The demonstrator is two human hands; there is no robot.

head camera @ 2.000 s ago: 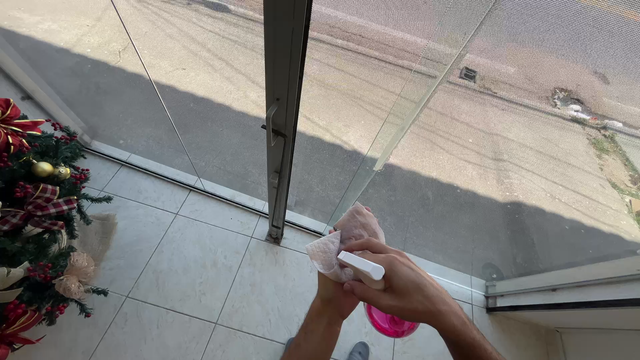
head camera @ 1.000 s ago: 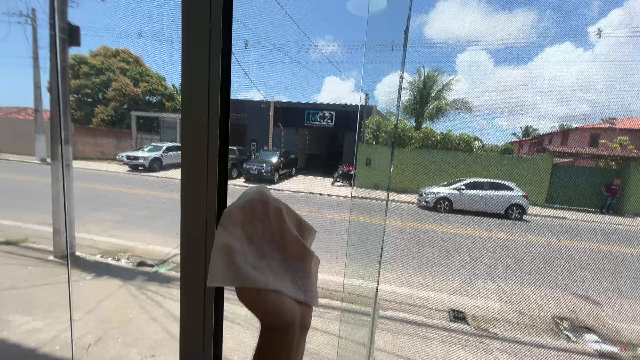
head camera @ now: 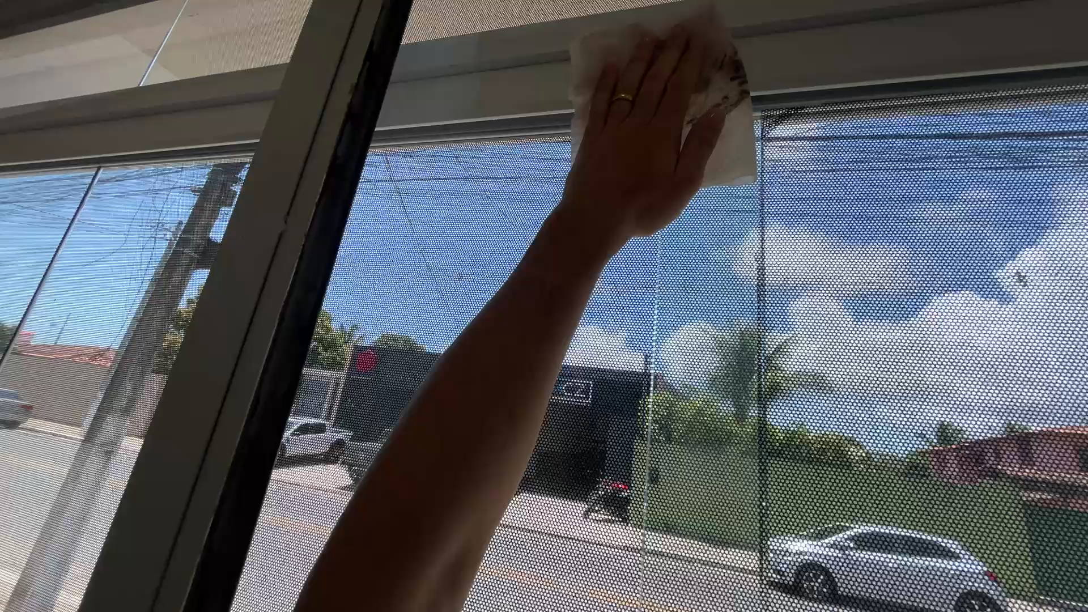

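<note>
My left hand [head camera: 642, 140] is raised high with its back toward me and its fingers spread. It presses a white wiping cloth [head camera: 738, 157] flat over the top of the glass door and the pale rail above it. Dark smudges mark the cloth beside the thumb, and a ring is on one finger. Perforated film covers the glass panel [head camera: 476, 229] behind my forearm. To the left of the arm stands a leaning metal door post [head camera: 229, 306] with a dark edge. My right hand is out of view.
A pale top rail [head camera: 892, 51] runs across above the panes. A thin vertical glass edge [head camera: 761, 340] is right of my hand. Through the glass are a street, a silver car [head camera: 884, 565], a utility pole [head camera: 157, 306] and a green wall [head camera: 705, 493].
My left hand has gone up with the cloth, from lower on the glass beside the post to the top rail. The right hand, seen earliest with a white-topped sprayer, has left view. The view has tilted up.
</note>
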